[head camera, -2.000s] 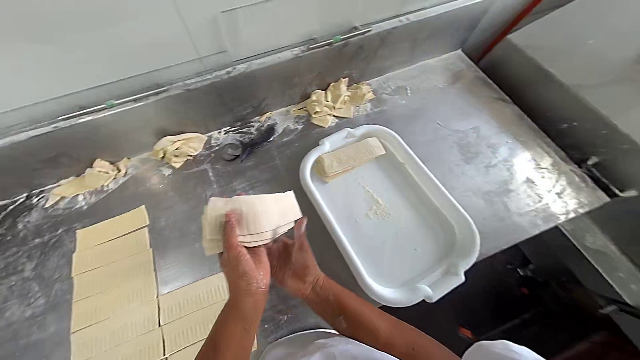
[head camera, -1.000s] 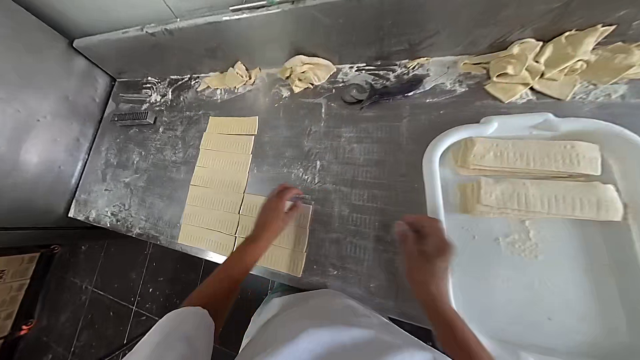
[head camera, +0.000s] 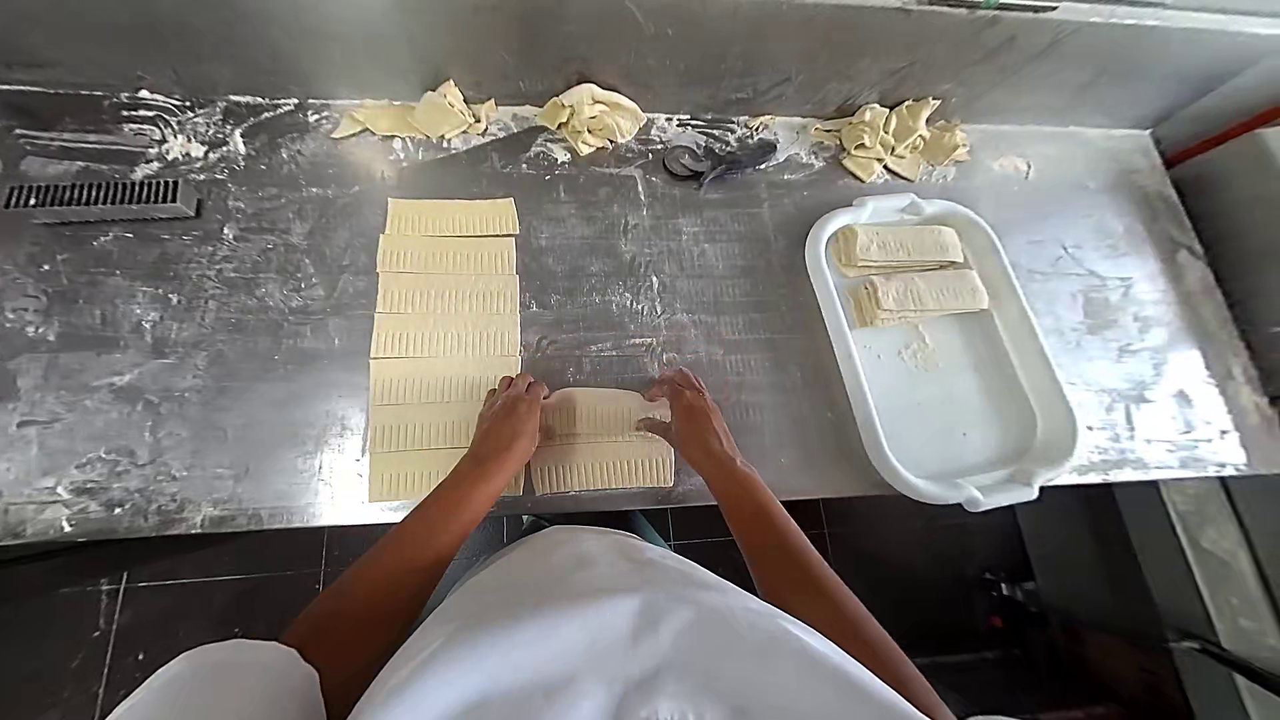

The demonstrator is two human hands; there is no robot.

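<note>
My left hand [head camera: 512,420] and my right hand [head camera: 690,418] grip the two ends of a slit dough rectangle [head camera: 592,415]. It lies just above another slit dough rectangle [head camera: 602,467] near the table's front edge. To the left, a column of several slit dough rectangles [head camera: 445,295] lies on the steel table, and my left hand and forearm cover part of its lower pieces. On the right stands a white plastic tub [head camera: 850,375] with two stacks of dough strips, a rear stack [head camera: 905,245] and a front stack [head camera: 928,292], both at its far end.
Dough scraps lie along the back wall in three heaps: left [head camera: 430,112], middle [head camera: 592,117] and right [head camera: 893,138]. A dark object [head camera: 722,160] lies between two of them. A slotted grey bar [head camera: 105,198] lies at the far left. Flour marks the steel table [head camera: 240,330].
A stack of dough that my hands held two seconds ago is now in the tub, beside the first stack. My right hand has moved from near the tub to the dough rectangle. The view has shifted.
</note>
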